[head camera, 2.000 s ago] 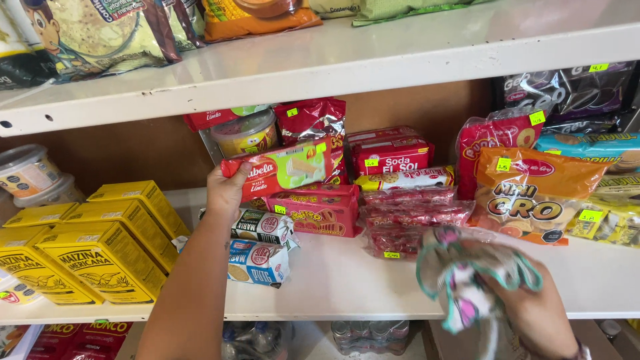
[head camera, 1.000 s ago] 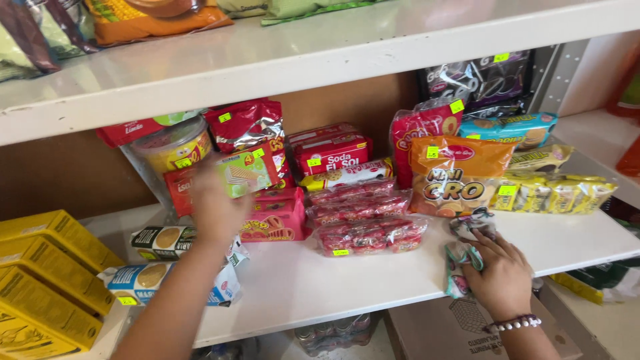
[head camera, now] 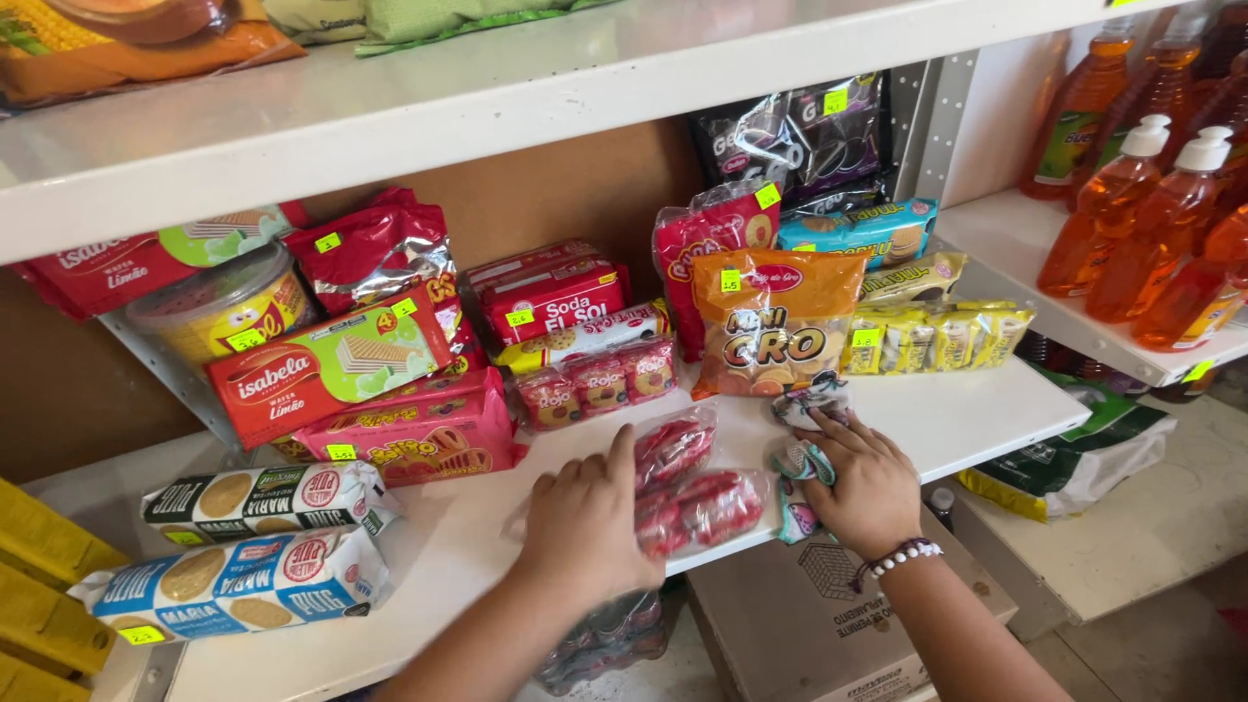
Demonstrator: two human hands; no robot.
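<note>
My left hand (head camera: 590,526) is at the left side of clear-wrapped red biscuit packs (head camera: 697,502) near the shelf's front edge; its palm side is hidden, so a grip cannot be told. My right hand (head camera: 858,478) presses a patterned cloth (head camera: 804,463) on the white shelf (head camera: 458,585), just in front of an orange Mini Oro bag (head camera: 780,322). A Rojo biscuit multipack (head camera: 600,383) lies behind my left hand. Further left, an Isabela wafer pack (head camera: 327,366) leans on a pink biscuit pack (head camera: 419,434).
Maria biscuit rolls (head camera: 239,585) and yellow boxes (head camera: 49,585) stand at the left. Small yellow packs (head camera: 926,339) sit at the right. Bottles of orange liquid (head camera: 1111,214) fill the adjoining shelf. An upper shelf (head camera: 585,88) hangs overhead; a cardboard box (head camera: 829,614) lies below.
My left hand has let go of the Isabela wafer pack and moved right to the red packs. Some of those packs now lie nearer the front edge. The cloth was off the shelf two seconds ago.
</note>
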